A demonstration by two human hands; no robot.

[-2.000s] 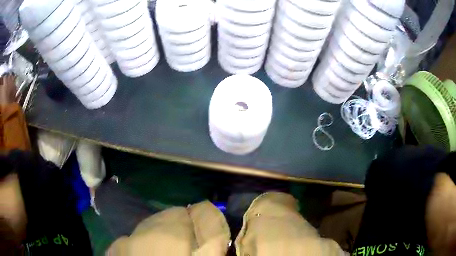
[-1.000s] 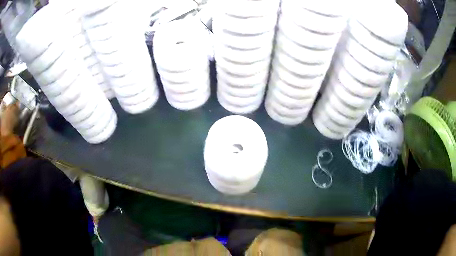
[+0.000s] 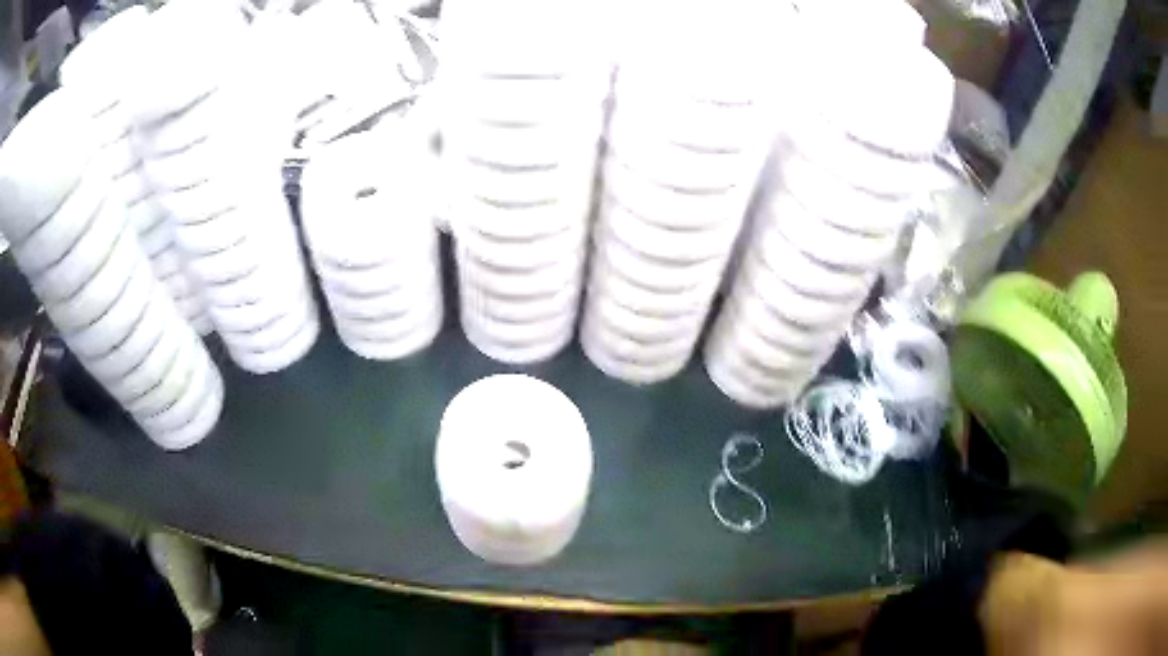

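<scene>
A short nested stack of white plastic housings (image 3: 515, 513) stands upright near the bench's front edge, its small dark centre hole facing up. To its right a thin clear sealing ring (image 3: 742, 518) lies twisted into a figure eight. Farther right is a tangled pile of loose rings (image 3: 839, 432). Neither of my hands is identifiable in view. Dark sleeves show at the lower left and lower right, cut off by the picture's edge. A blurred tan patch lies beside the right sleeve; I cannot tell what it is.
Tall ribbed stacks of housings (image 3: 519, 256) line the back of the dark bench (image 3: 346, 513), with a shorter stack (image 3: 372, 276) among them. A pale green fan (image 3: 1031, 378) stands at the right end. Crumpled clear film (image 3: 941, 231) is behind the rings. A whitish hanging thing shows below the front edge at left.
The view has tilted up and turned right, so the bench things sit lower and farther left. The tan clothing at the bottom has mostly left the picture. The housings and rings keep their places.
</scene>
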